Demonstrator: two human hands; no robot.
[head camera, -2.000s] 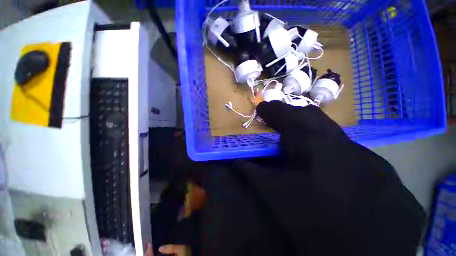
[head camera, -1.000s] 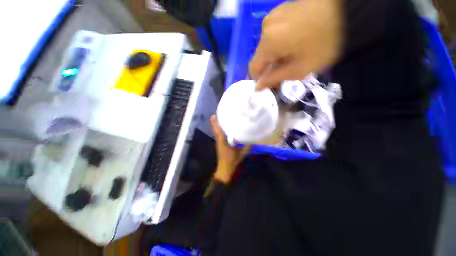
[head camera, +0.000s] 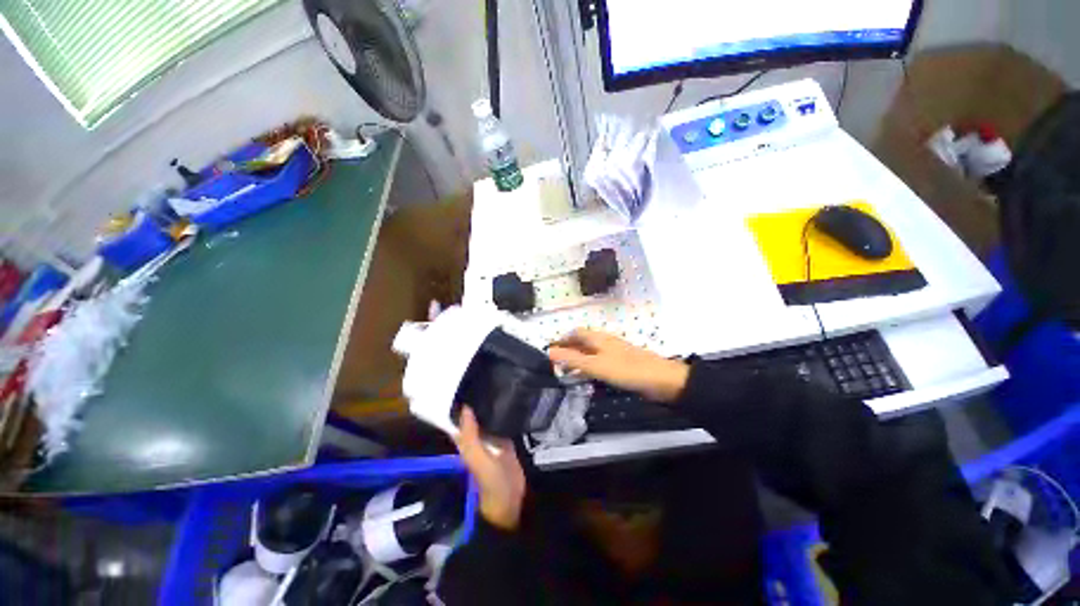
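A white-and-black security camera (head camera: 456, 365) is held in the air in front of the machine desk, its black part turned toward the right. My left hand (head camera: 495, 471) holds it from below. My right hand (head camera: 616, 360) is at the black part's right side, fingers at its edge; whether they grip it is hard to tell. The perforated work plate (head camera: 634, 284) lies beyond the camera, with black fixture blocks (head camera: 599, 271) on it. Crumpled clear plastic (head camera: 566, 417) lies at the keyboard's left end, just behind the camera.
A keyboard (head camera: 853, 363) sits on its tray. A mouse (head camera: 853, 231), control panel (head camera: 725, 127), papers (head camera: 634, 172), metal column (head camera: 566, 95) and bottle (head camera: 499, 148) are beyond. A green table (head camera: 249, 343) is left, a blue crate (head camera: 190, 550) of cameras lower left, a fan (head camera: 370, 53) behind.
The view has swung from the crate on the right to the machine desk. The security camera has come from over that crate to near the work plate, now turned with its black part showing.
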